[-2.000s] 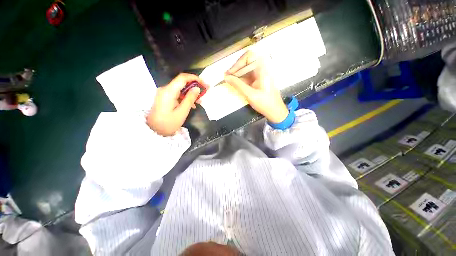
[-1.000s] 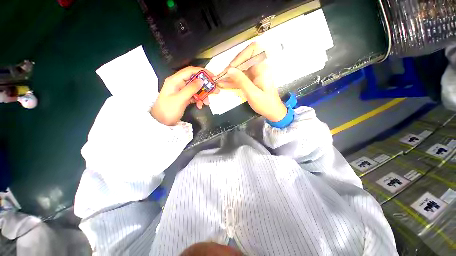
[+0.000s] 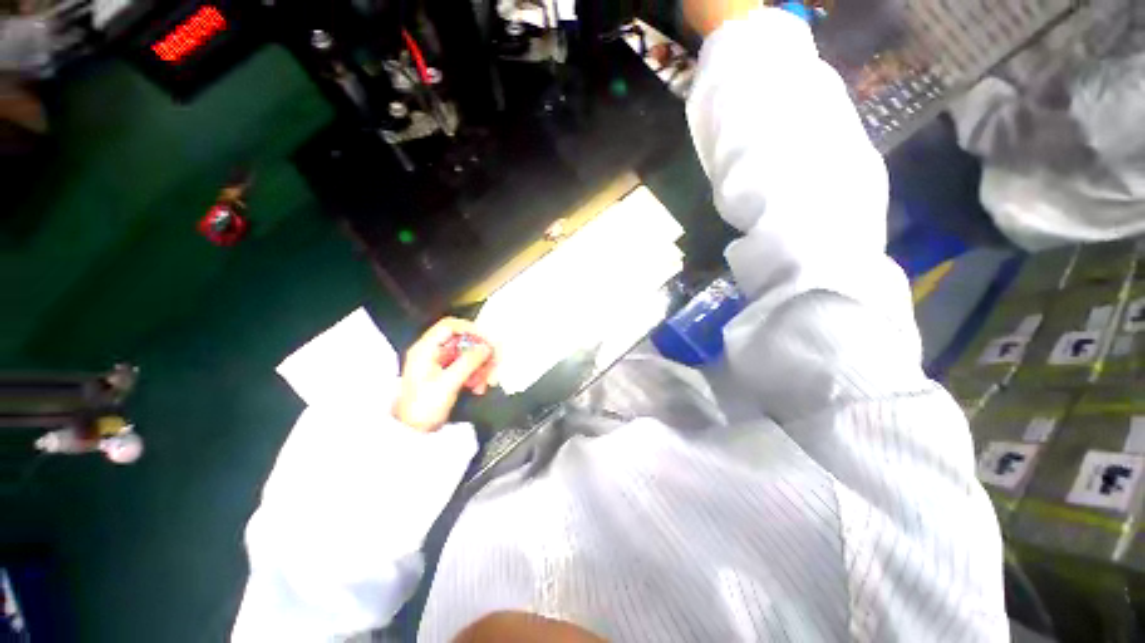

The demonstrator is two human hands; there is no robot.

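Observation:
My left hand (image 3: 431,377) is closed around a small red housing (image 3: 462,348) over the front edge of the bench, left of the white sheets (image 3: 578,289). Fingers cover part of the housing, and its inside is blurred. My right hand (image 3: 723,13) is reached far forward and is cut off by the top edge of the picture. Only its wrist side shows, with a bit of the blue wrist strap (image 3: 799,11). Its fingers and anything in them are hidden.
A black press fixture (image 3: 502,189) stands behind the sheets. A digital counter (image 3: 188,34) shows red digits. Another red unit (image 3: 222,225) lies on the green mat. A white paper piece (image 3: 345,359) is by my left wrist. A person's pale sleeve (image 3: 1055,157) and labelled cartons (image 3: 1111,477) are at right.
My right hand has moved from beside the housing to the top edge, out of most of the view. My left hand still holds the housing. The view has shifted, showing more of the fixture.

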